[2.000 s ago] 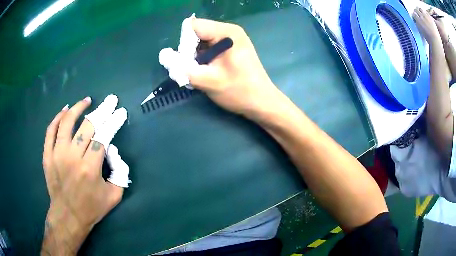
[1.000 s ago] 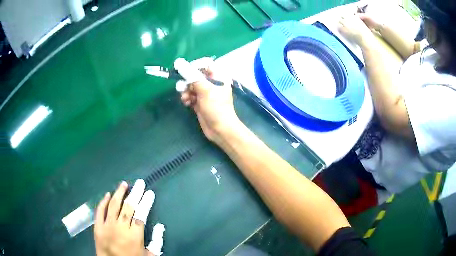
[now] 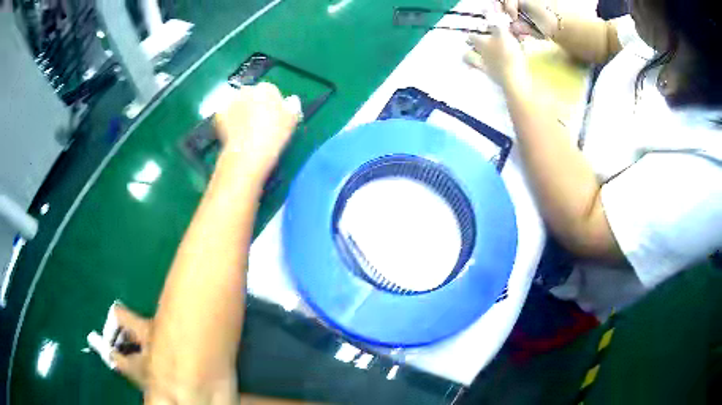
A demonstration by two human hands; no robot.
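Observation:
My left hand (image 3: 255, 119) lies over a black phone middle frame (image 3: 321, 81) on the glossy green surface. White covers show at its edges; its grip is hidden. A second black frame (image 3: 198, 146), blurred, lies partly beneath my wrist. My right hand (image 3: 131, 344) is at the lower left, partly hidden behind my left forearm. Its white-covered fingers are closed around a dark piece of the tweezers (image 3: 124, 342); the tips cannot be made out.
A large blue reel (image 3: 396, 316) lies on a white sheet (image 3: 475, 348). Another black frame (image 3: 499, 142) is partly beneath it. A person (image 3: 681, 182) works at right with both hands, near a further frame (image 3: 412, 16). The dark mat (image 3: 317, 360) shows at the bottom.
The view has swung right, bringing the reel to the middle. My left hand has left the mat and reached forward to the frames. My right hand now sits low, behind my left forearm.

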